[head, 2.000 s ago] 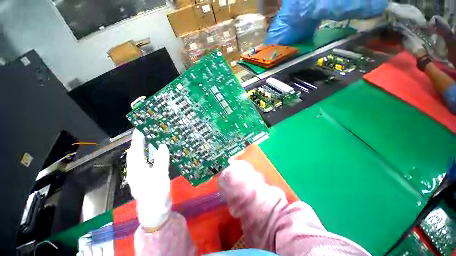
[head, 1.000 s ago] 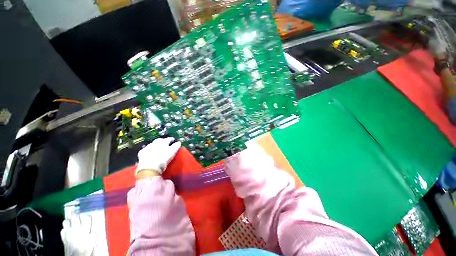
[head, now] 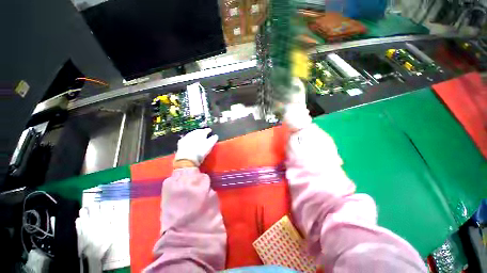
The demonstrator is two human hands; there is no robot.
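Observation:
A large green circuit board point(head: 281, 53) stands nearly edge-on and blurred above the conveyor, with yellow parts on its right side. My right hand point(head: 297, 106), in a white glove, holds it at its lower edge; the fingers are blurred and partly hidden. My left hand point(head: 196, 145), in a white glove, rests at the back edge of the red mat point(head: 245, 205), in front of another board point(head: 173, 113) on the conveyor; its fingers are bent, and whether they grip anything is not clear. A purple clear strip point(head: 240, 178) lies across the red mat.
A label sheet point(head: 283, 242) and dark tweezers point(head: 260, 218) lie on the red mat. A green mat point(head: 395, 176) is at right. Spare gloves point(head: 92, 240) and paper point(head: 118, 226) lie at left. More boards point(head: 336, 72) sit on the conveyor. A dark monitor point(head: 157, 32) stands behind.
The held board has turned from facing me to nearly edge-on. My left hand came down from beside the board to the mat's back edge. The view has shifted, showing more conveyor.

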